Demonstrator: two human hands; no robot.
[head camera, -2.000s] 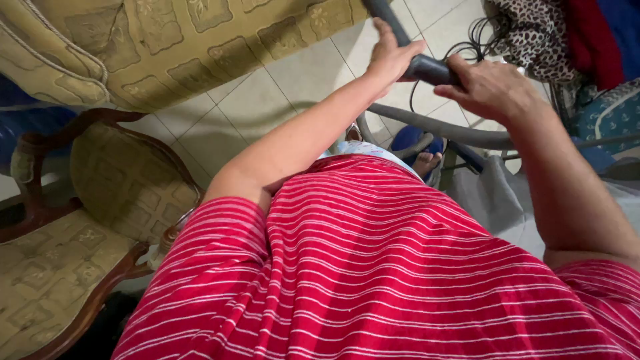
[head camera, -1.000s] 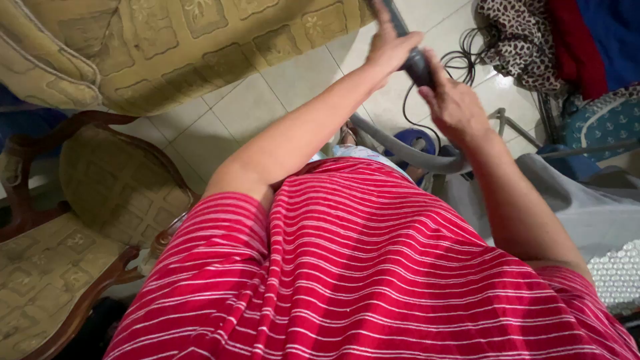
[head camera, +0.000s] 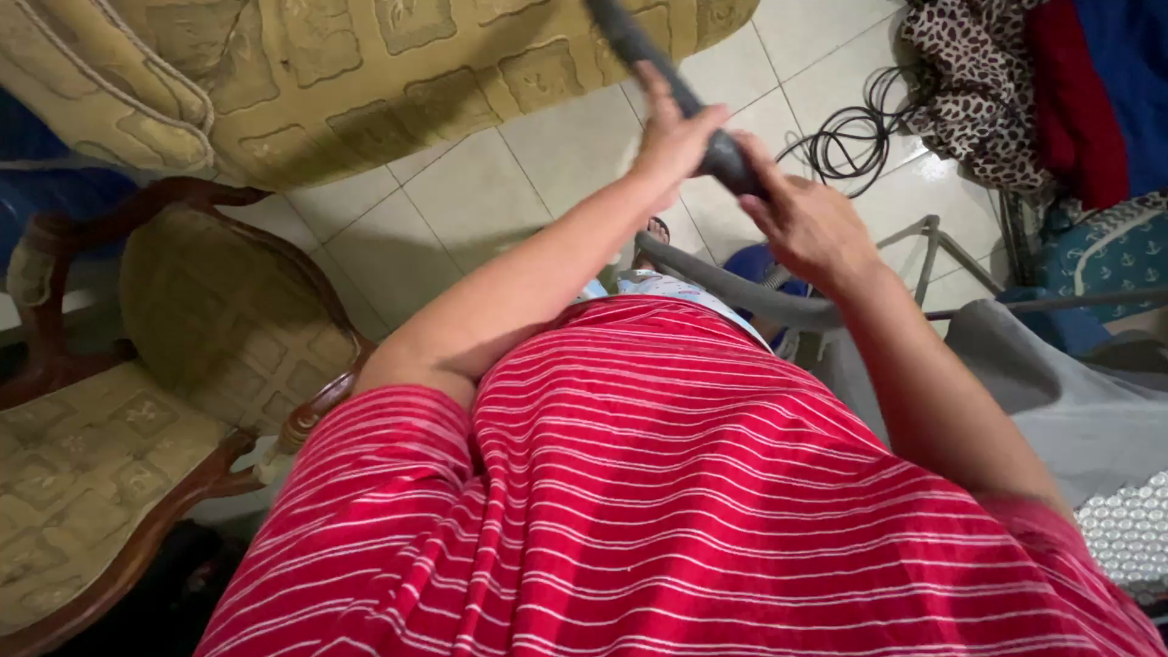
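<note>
A dark grey vacuum cleaner wand (head camera: 646, 50) runs from the top edge down to my hands at the upper right of centre. My left hand (head camera: 673, 137) is on the wand, with its fingers lying along the tube. Just below it, my right hand (head camera: 803, 214) grips the wand's thicker black handle end (head camera: 730, 164). A grey flexible hose (head camera: 757, 297) curves in front of my waist and passes behind my right wrist. The wand's far end is out of view.
A yellow patterned sofa (head camera: 411, 73) spans the upper left. A carved wooden armchair (head camera: 55, 493) stands at left. Coiled black cable (head camera: 849, 151) lies on the tiled floor (head camera: 447, 205). Leopard-print cloth (head camera: 972, 82), a red and blue cloth (head camera: 1086, 91) and grey fabric (head camera: 1049, 392) are at right.
Both hands stay on the wand while its angle shifts. The hose's curve at my waist has changed, and more of the coiled cable shows than two seconds ago.
</note>
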